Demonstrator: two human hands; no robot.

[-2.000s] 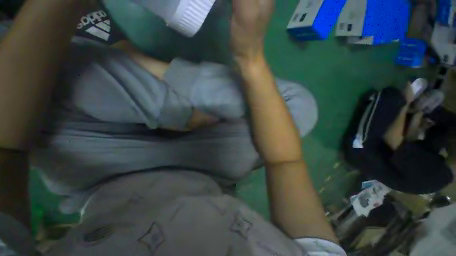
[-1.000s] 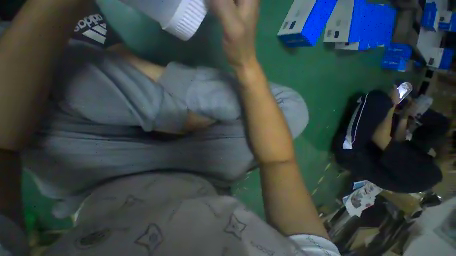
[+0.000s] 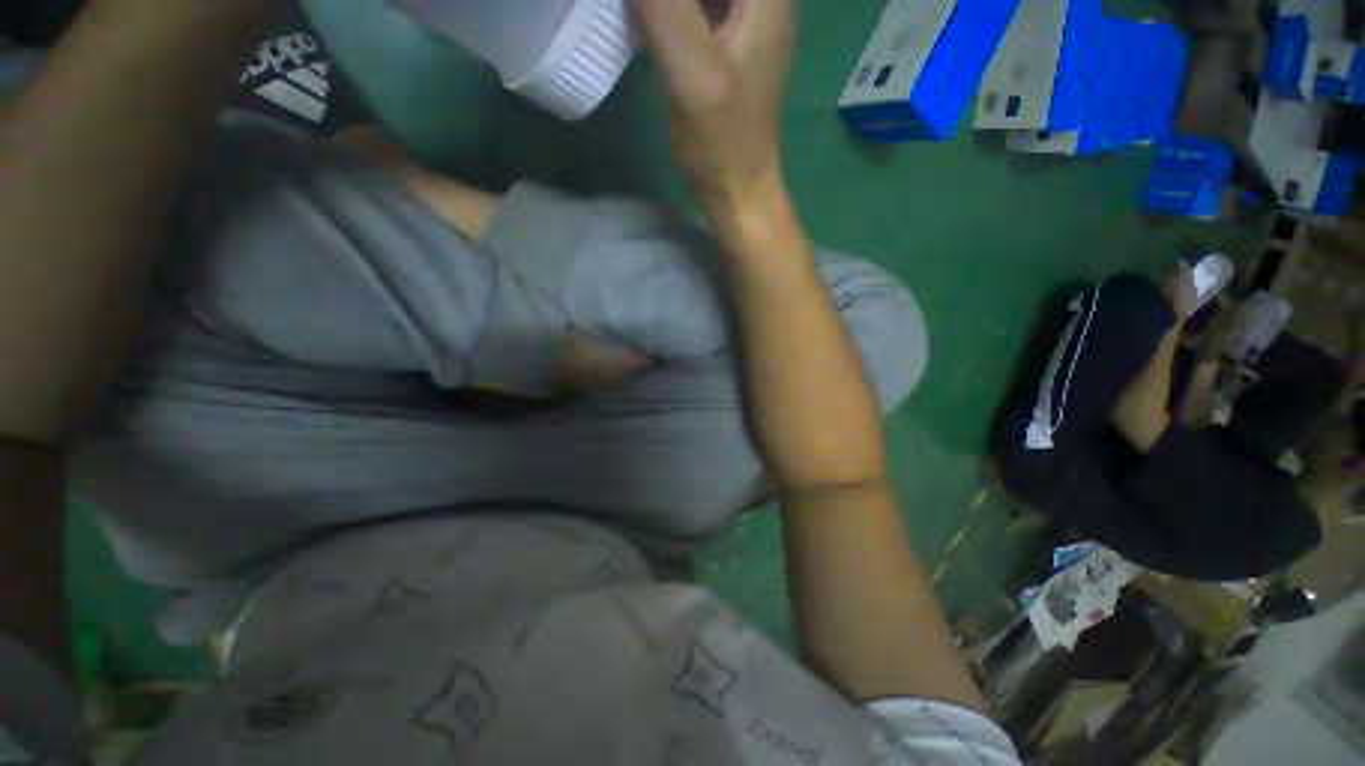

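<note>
An assembled unit (image 3: 562,53) with a white ribbed rim and a paler translucent body shows at the top edge, partly cut off by the frame. My right hand (image 3: 726,83) is at the top edge just right of the ribbed rim; its fingertips are cut off, so its grip cannot be told. My left forearm crosses the upper left, and my left hand is out of the picture.
Blue and white cartons (image 3: 931,68) stand on the green floor (image 3: 958,225) at the upper right. Another person in dark clothes (image 3: 1153,449) sits at the right. Printed papers (image 3: 1081,596) and flattened material lie at the lower right.
Over two seconds the view has shifted slightly. The unit's rim stays near the top edge, and my right hand is a little closer to it than at first.
</note>
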